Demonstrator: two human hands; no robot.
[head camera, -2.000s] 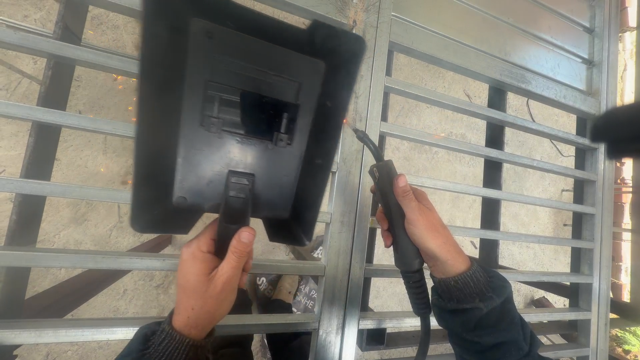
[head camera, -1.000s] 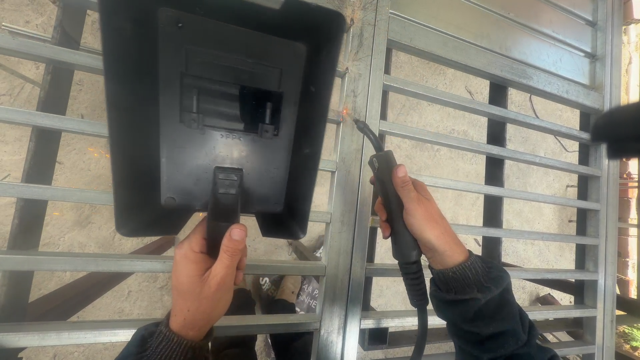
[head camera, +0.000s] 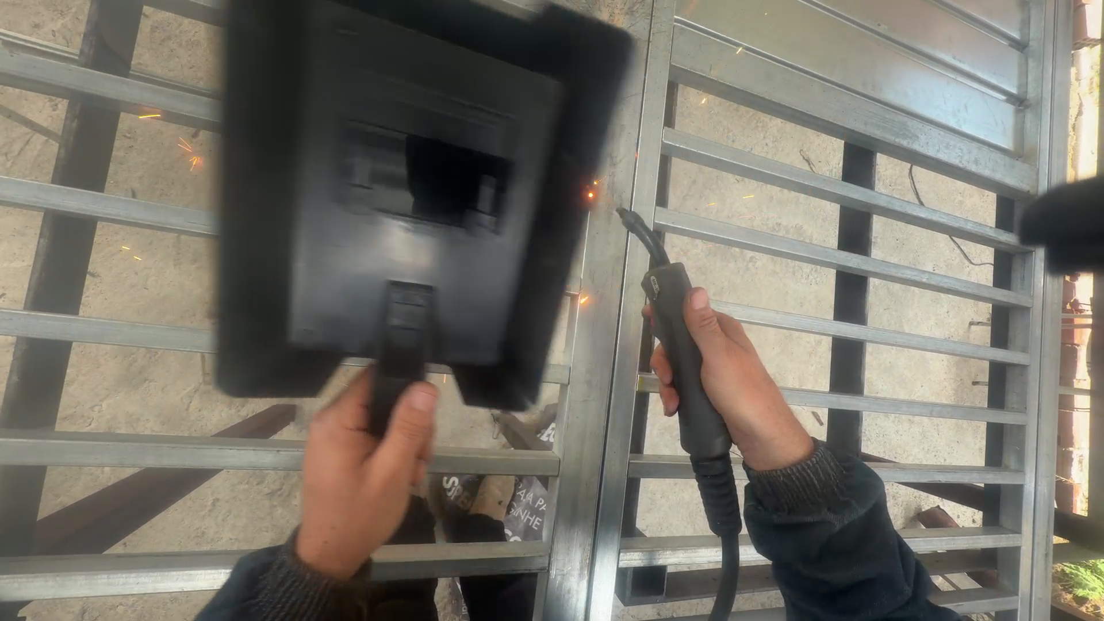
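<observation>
My left hand (head camera: 366, 474) grips the handle of a black hand-held welding shield (head camera: 405, 198), whose inner side with the dark lens faces me, slightly blurred. My right hand (head camera: 733, 371) is closed around a black welding torch (head camera: 681, 354); its cable runs down past my sleeve. The torch's tip is just right of the shield's edge, over the two upright square tubes in the middle of a galvanized steel frame (head camera: 604, 379). A small orange glow and sparks show between shield and tip. Whether the tip touches the metal I cannot tell.
Horizontal metal slats (head camera: 845, 250) span both sides of the frame, with sheet metal panels (head camera: 828, 78) at the upper right. Dark steel supports (head camera: 854, 302) and a concrete floor lie below. A blurred black object (head camera: 1065, 226) juts in at the right edge. My feet show beneath the slats.
A second ago the shield was further left and a glow showed at the torch's tip. Now the shield is tilted and further right, the glow lies apart from the tip, and sparks are scattered.
</observation>
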